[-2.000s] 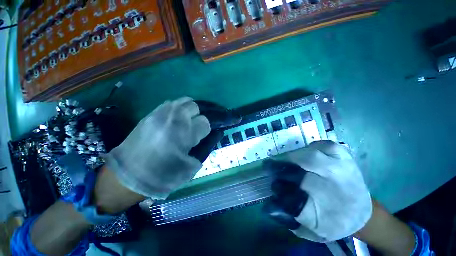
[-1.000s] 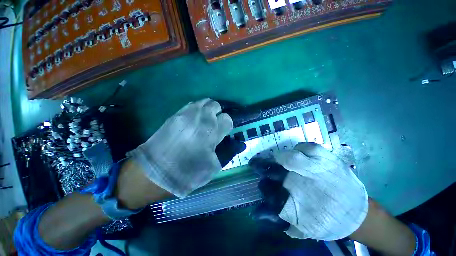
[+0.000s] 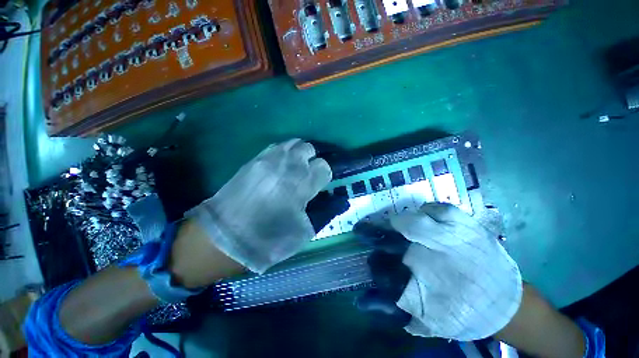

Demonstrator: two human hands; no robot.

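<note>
A black assembly fixture (image 3: 410, 155) with white lettering lies at the centre, with a row of dark square slots and white pads (image 3: 413, 198) below them. A silver ribbed heat sink (image 3: 294, 283) lies along its near side. My left hand (image 3: 270, 203), in a white glove with dark fingertips, rests over the fixture's left part, fingertips on the pads. My right hand (image 3: 448, 273), gloved alike, is over the near edge, its dark fingers on the heat sink and pad edge. Whether either hand holds a small part is hidden by the fingers.
An orange-brown tray (image 3: 150, 77) with dark parts stands at the back left, another (image 3: 420, 35) at the back centre. A black bin (image 3: 52, 231) at left holds silver screws (image 3: 112, 241) and heaped white connectors (image 3: 115, 178). A dark object (image 3: 627, 84) sits at far right.
My left hand has moved right along the fixture, its fingertips now on the pads. My right hand has shifted only slightly. The whole view has drifted a little to the right.
</note>
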